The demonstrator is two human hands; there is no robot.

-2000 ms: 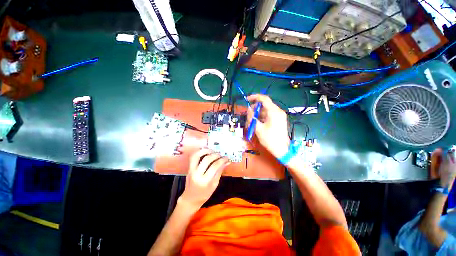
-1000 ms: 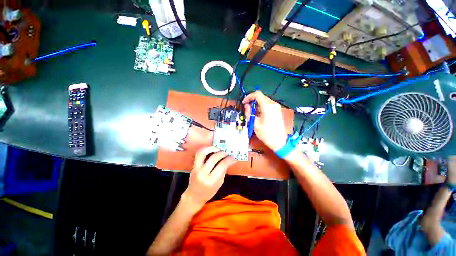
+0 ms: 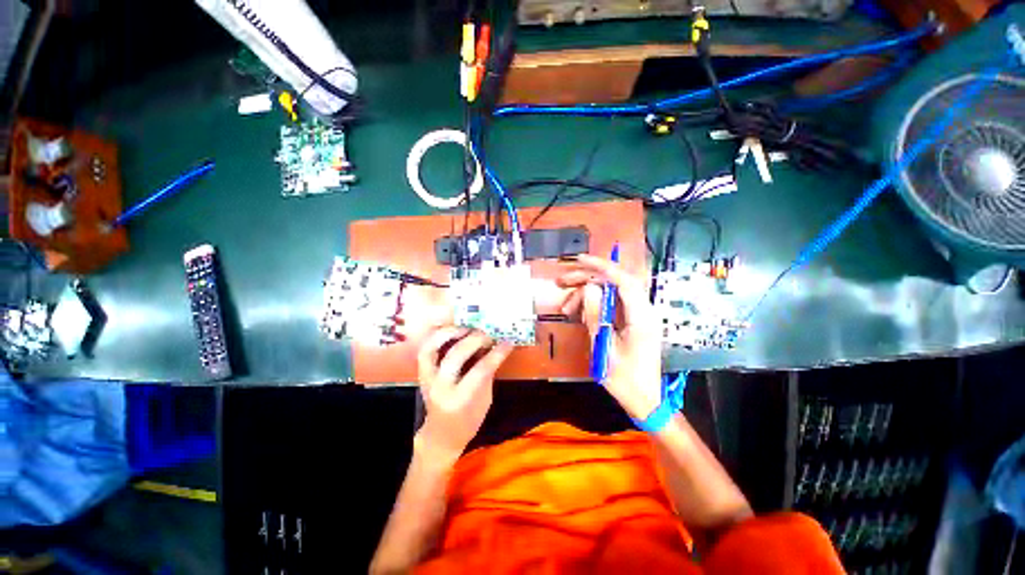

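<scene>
A green circuit board (image 3: 495, 306) lies on the orange-brown mat (image 3: 393, 238), its upper edge at the black connector block (image 3: 559, 243). My left hand (image 3: 459, 371) has its fingertips on the board's lower left edge. My right hand (image 3: 620, 337) is just right of the board and holds a blue pen (image 3: 607, 331) upright against the palm; its fingertips point at the board's right side. Whether they touch it is not clear. A second board (image 3: 362, 300) lies on the mat's left part, with a dark lead running towards the first.
Remote control (image 3: 207, 311) at left, masking tape roll (image 3: 444, 169) behind the mat. One board (image 3: 314, 157) lies at the back left, another (image 3: 694, 307) right of the mat. AV plugs (image 3: 474, 61) hang above. Blue cable (image 3: 719, 90) and fan (image 3: 976, 169) are at right.
My right hand has moved from the connector block down and right, away from the board's upper edge, still with the pen. My left hand stays at the board's lower edge. The view has shifted.
</scene>
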